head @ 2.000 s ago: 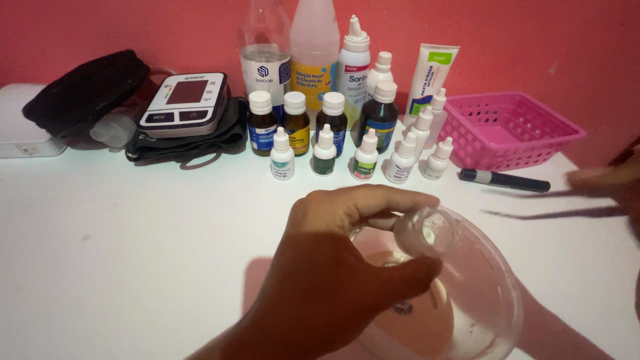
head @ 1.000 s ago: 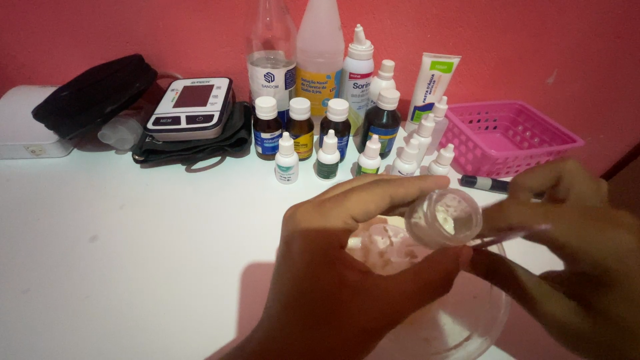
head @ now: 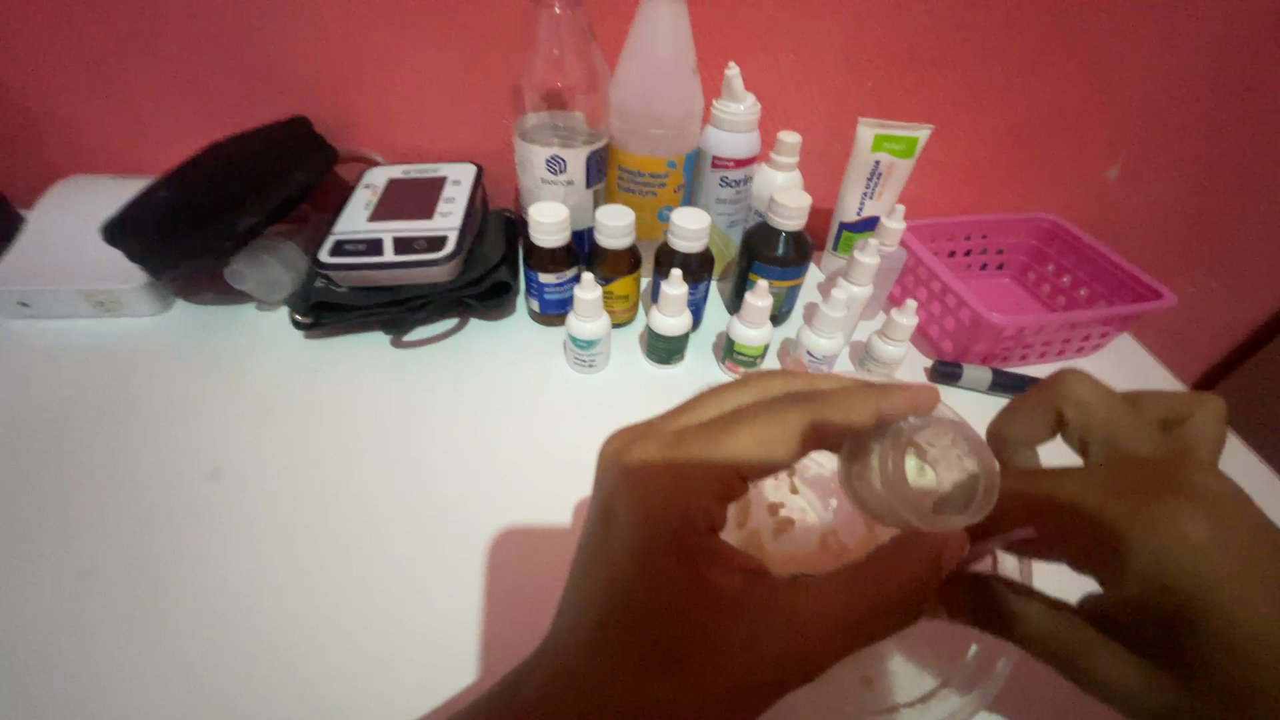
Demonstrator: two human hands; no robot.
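Observation:
My left hand (head: 740,560) grips a small clear plastic jar (head: 930,475) between thumb and fingers, its open mouth tilted toward me, with pale pieces inside. Beneath it lies a round clear container (head: 930,670), largely covered by my hands; whitish and brownish bits (head: 800,505) show through the gap in my left hand. My right hand (head: 1130,510) is close against the jar's right side, its fingers pinching the thin tweezers (head: 1000,545), which are blurred and mostly hidden.
Behind my hands stand several dropper bottles (head: 588,330), brown medicine bottles (head: 550,270), two tall bottles (head: 655,120) and a cream tube (head: 870,190). A pink basket (head: 1030,330) and dark pen-like object (head: 980,378) are at right, a blood pressure monitor (head: 400,220) and black pouch (head: 225,195) at left.
My right hand has come in from the right with the tweezers and is now beside the jar. My left hand still holds the jar, its mouth now turned more toward me.

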